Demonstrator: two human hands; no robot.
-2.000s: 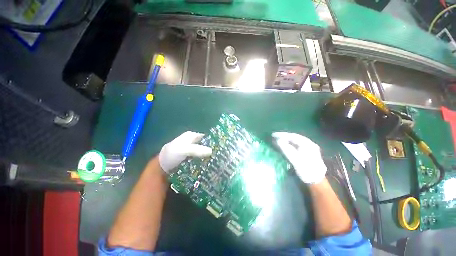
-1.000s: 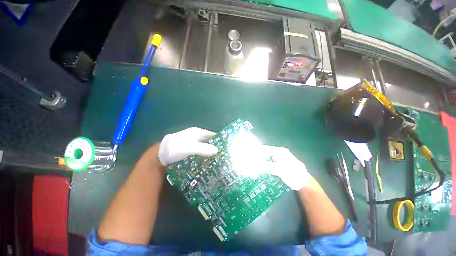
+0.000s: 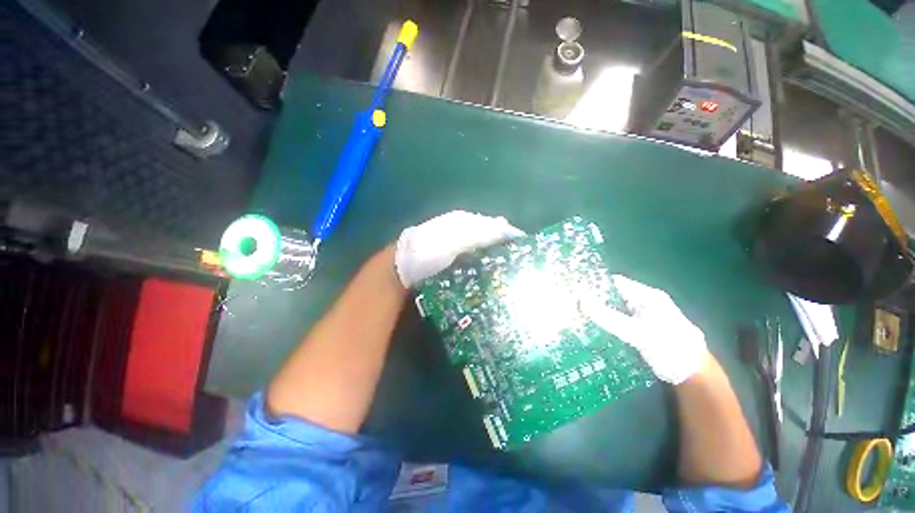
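A green circuit board (image 3: 532, 371) is held tilted above the dark green mat, its face with small silvery joints towards me and a bright glare near its middle. My left hand (image 3: 451, 245), in a white glove, grips its upper left edge. My right hand (image 3: 652, 326), also in a white glove, is at its right edge, with fingers over the face. Connectors stick out along the lower left edge. The fingers behind the board are hidden.
A blue solder sucker (image 3: 351, 170) and a solder wire reel (image 3: 251, 247) lie left. Behind the bench edge stand a bottle (image 3: 560, 82) and a soldering station (image 3: 699, 90). At right are a black holder (image 3: 833, 240), tweezers (image 3: 775, 371) and a yellow ring (image 3: 869, 469).
The camera view has shifted, so the bench things appear further right and higher. The board has turned and tilted in my hands, and my right hand now reaches onto its face.
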